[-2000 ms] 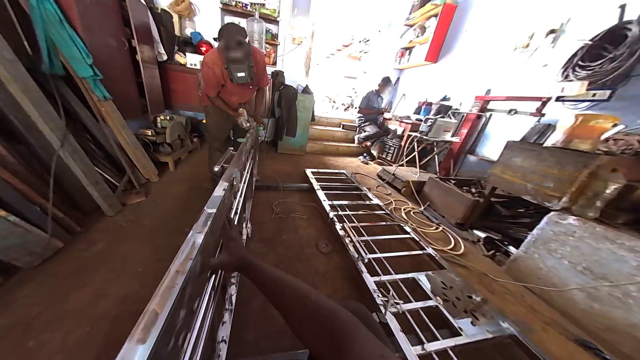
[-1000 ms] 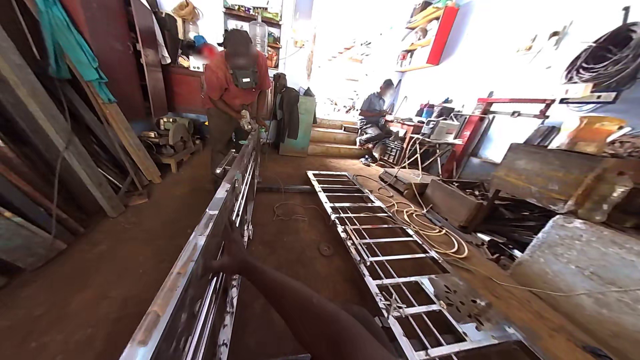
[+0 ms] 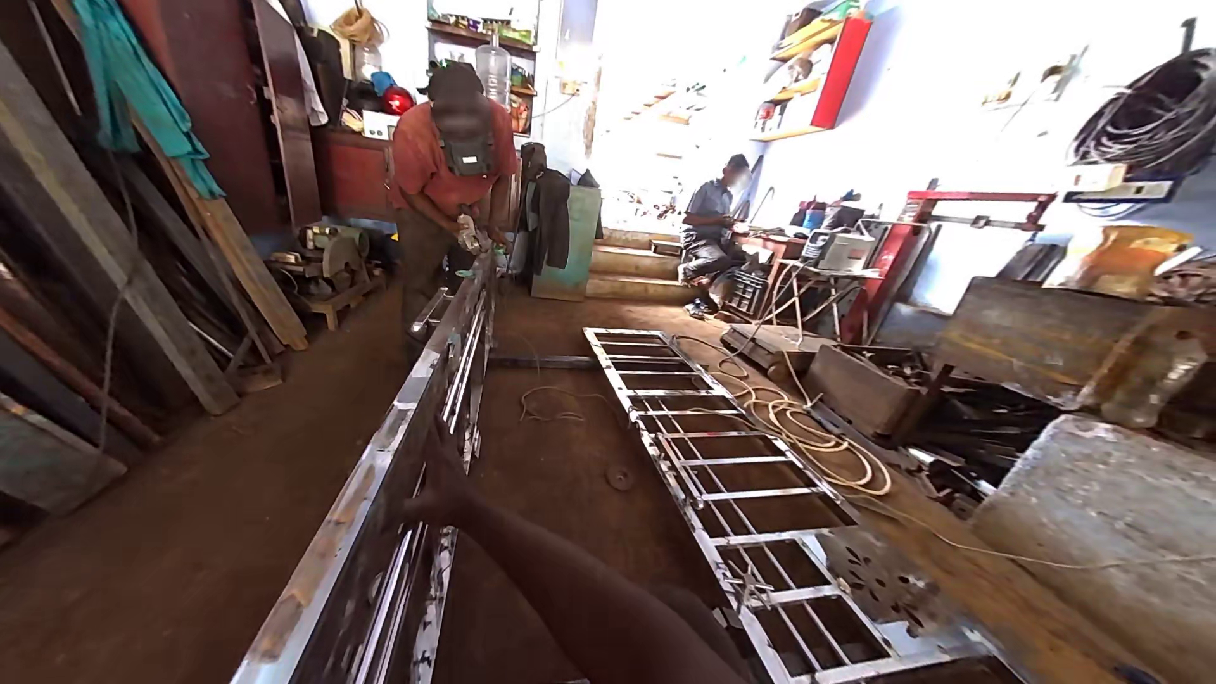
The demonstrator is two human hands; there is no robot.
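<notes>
A long metal frame (image 3: 380, 446) stands on its edge, running from the bottom of the view toward a person (image 3: 456, 161) in a red shirt at its far end. My right hand (image 3: 442, 484) reaches in from the lower right and rests on the inner side of this frame, its fingers spread; whether it grips a bar is hard to tell. The co-worker's hands hold a power tool (image 3: 469, 233) at the frame's far top edge. A second metal frame (image 3: 722, 494) with many crossbars lies low on the right. My left hand is not in view.
Hose coils (image 3: 836, 461) lie beside the flat frame. A cut-off saw (image 3: 332, 252) stands on a low wooden stand at back left. Timber planks (image 3: 123, 228) lean on the left. A concrete block (image 3: 1102, 513) is at right. Another person (image 3: 712, 223) sits near the steps at the back.
</notes>
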